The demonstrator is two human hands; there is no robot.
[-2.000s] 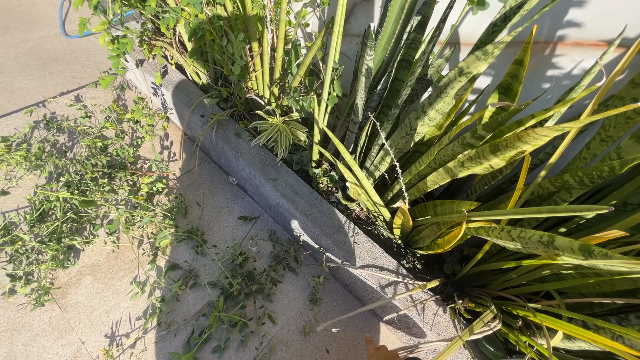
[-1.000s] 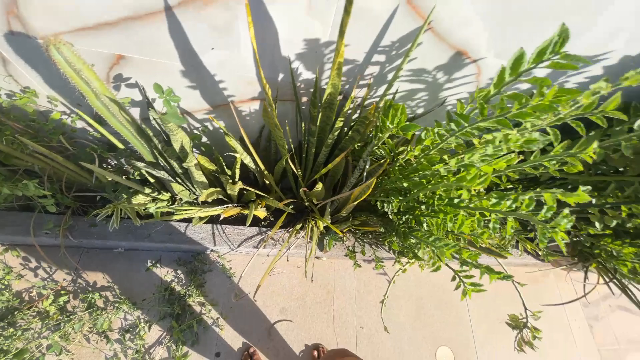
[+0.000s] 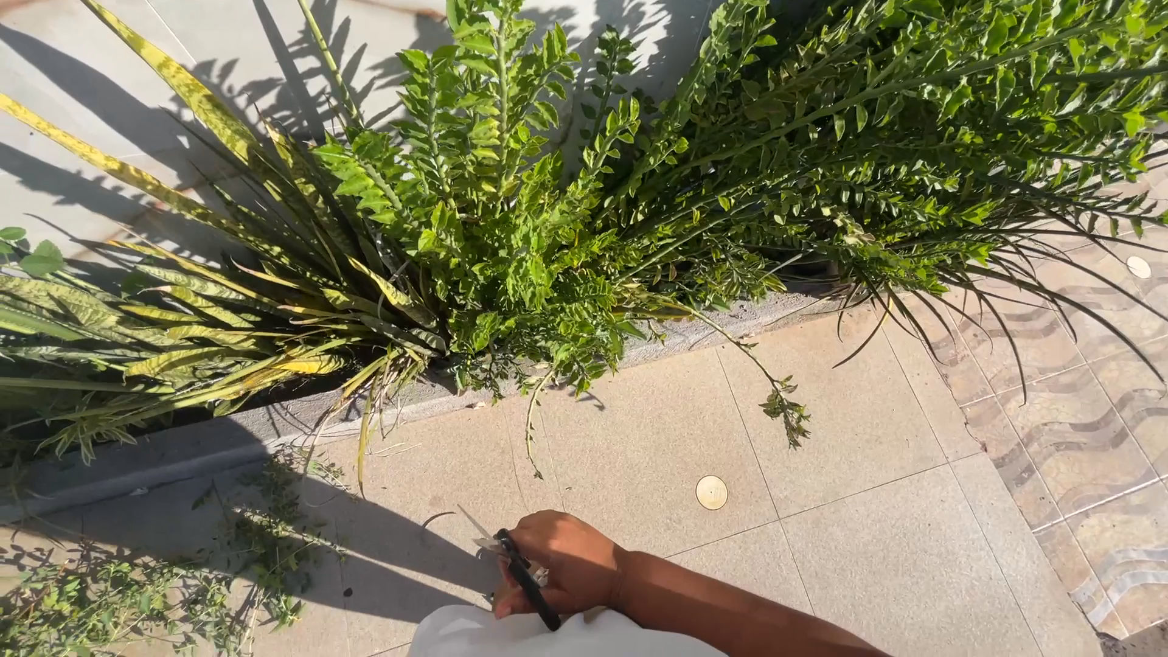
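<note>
My right hand [image 3: 566, 561] comes in from the lower right and holds scissors [image 3: 522, 570] with black handles, the metal blades pointing up and left over the tiled floor. My left hand is not in view. Beyond the hand, a leafy green shrub [image 3: 511, 246] grows in the planter bed, and one thin stem [image 3: 534, 429] hangs over the curb. Another drooping stem [image 3: 766, 374] reaches over the tiles. Yellow-green snake plants [image 3: 210, 319] stand at the left.
A low concrete curb [image 3: 301, 411] edges the bed, with a pale marble-like wall [image 3: 100, 64] behind. Cut greenery [image 3: 119, 593] lies on the floor at lower left. A round cover [image 3: 712, 493] is set in the tiles. Wavy-patterned tiles [image 3: 1058, 365] lie at the right.
The view has swung right along the planter. My right hand with the scissors has come into view at the bottom; neither earlier frame shows it.
</note>
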